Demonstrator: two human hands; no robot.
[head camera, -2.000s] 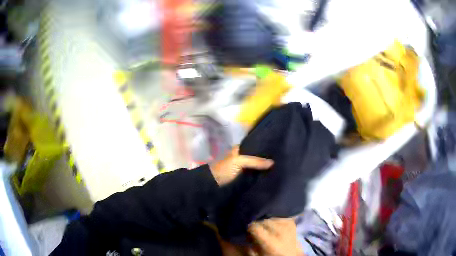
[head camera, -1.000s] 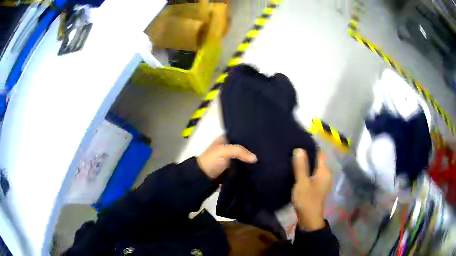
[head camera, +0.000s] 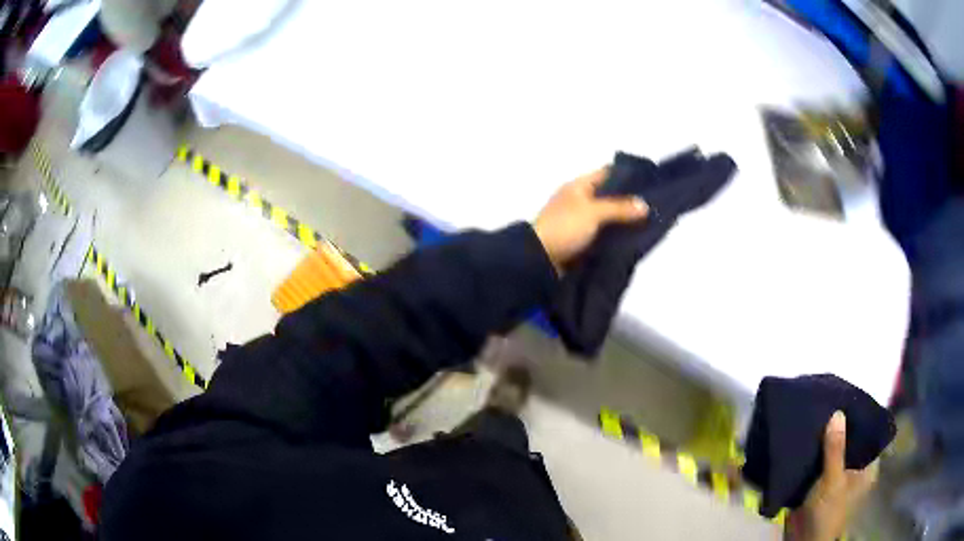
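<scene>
My left hand (head camera: 579, 220) grips a bunched piece of dark navy or black cloth (head camera: 634, 238) over the near edge of a white table (head camera: 444, 106). Part of this cloth lies over the table top and part hangs past its edge. My right hand (head camera: 835, 491) holds a second dark cloth piece (head camera: 803, 433), folded or bulky, at the lower right by the table's near corner. The two pieces are apart. The fingers of both hands are partly hidden by the cloth.
A blurred metal machine plate (head camera: 809, 164) is set in the table at the right. An orange slatted stool top (head camera: 315, 280) stands on the floor at left. Yellow-black tape (head camera: 254, 201) crosses the floor. Grey cloth (head camera: 79, 370) lies at far left.
The view has swung from the floor aisle to the white table. The dark cloth, held earlier in both hands together, now shows as two separate pieces, one in each hand, with the hands far apart.
</scene>
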